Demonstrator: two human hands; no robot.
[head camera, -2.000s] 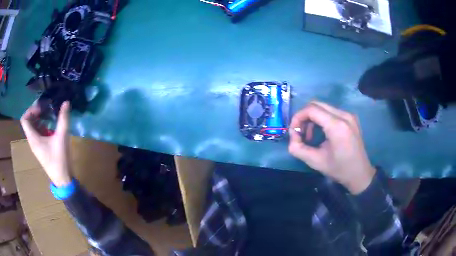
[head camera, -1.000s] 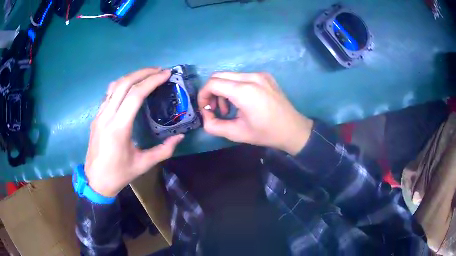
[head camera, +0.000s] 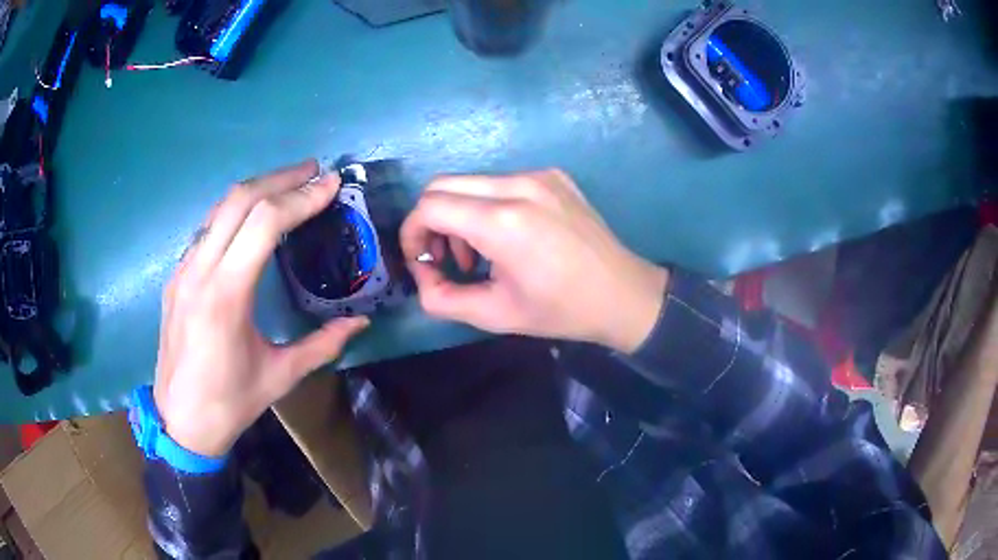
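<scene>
A dark rounded-square unit (head camera: 378,287) with a grey ring-shaped cover lies near the mat's front edge. A blue battery cell (head camera: 364,243) and a bit of red wire show through its round opening. My left hand (head camera: 235,295) grips the unit from the left, fingers at its top edge and thumb at its lower edge. My right hand (head camera: 525,252) is at its right side and pinches a tiny whitish connector (head camera: 425,258) between thumb and forefinger. The fingers hide part of the lead.
A closed unit (head camera: 735,77) with a blue cell lies at the upper right. Bases with blue cells and loose leads (head camera: 224,38) lie upper left, black housing parts (head camera: 22,273) far left. A blurred dark object (head camera: 498,24) is at the top. A cardboard box (head camera: 82,481) stands below.
Since two seconds ago, my left hand has come from the housing pile, and a grey cover now sits over the base. Over the last second, both hands and the unit shift slightly left in view.
</scene>
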